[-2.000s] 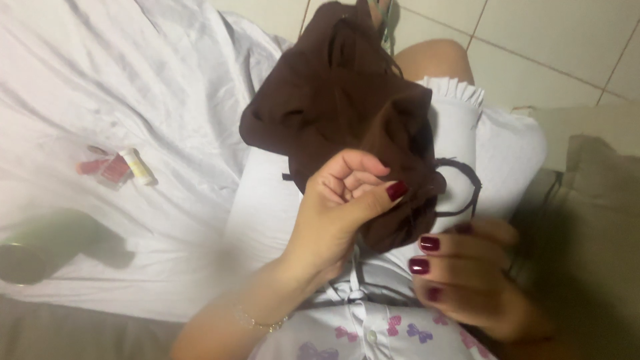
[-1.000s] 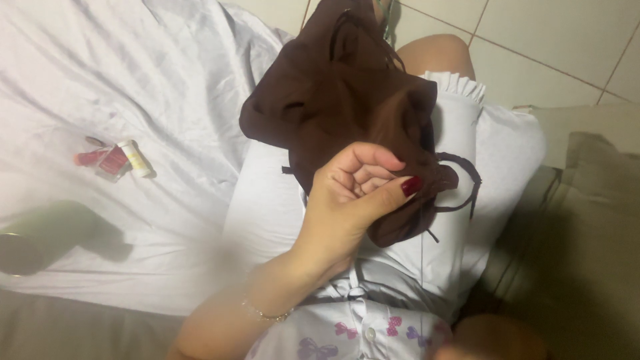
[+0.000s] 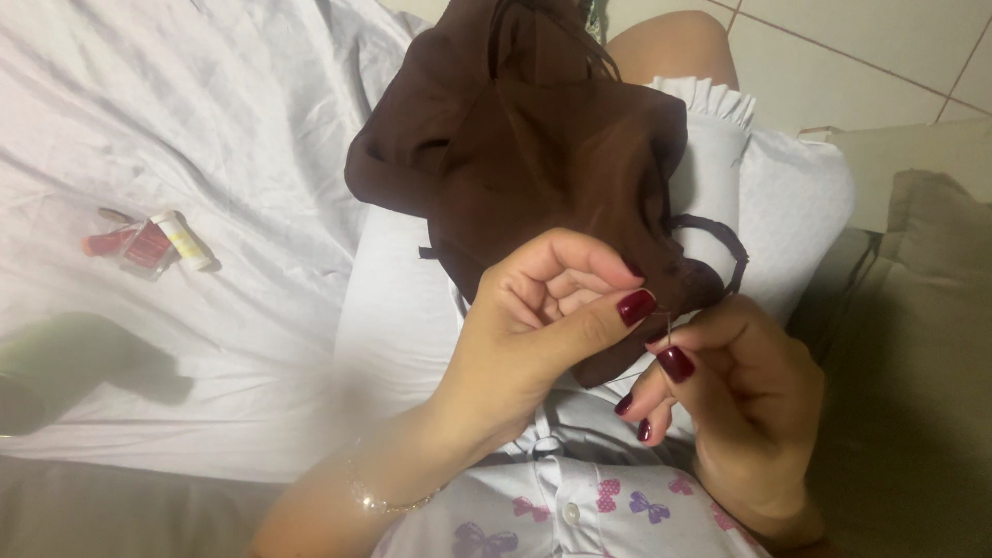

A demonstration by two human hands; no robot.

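A brown fabric garment with thin straps lies bunched over my lap, on white shorts with a ruffled hem. My left hand, with dark red nails and a bracelet at the wrist, is over the garment's lower part; its thumb and forefinger pinch something too fine to make out, perhaps thread. Close by on the right, my right hand holds a thin sewing needle upright between thumb and forefinger. A fine dark thread runs from the garment's lower edge toward the right hand. A dark strap loop curves out above that hand.
On the white sheet at left lie a small white and yellow tube and a clear case with red contents. A blurred green cylindrical object is at the lower left. A greenish-brown cushion is at right, floor tiles beyond.
My right hand, low at the frame's bottom edge one second ago, has come up beside the left hand, and the needle now shows in its fingers. The left hand has stayed near the garment.
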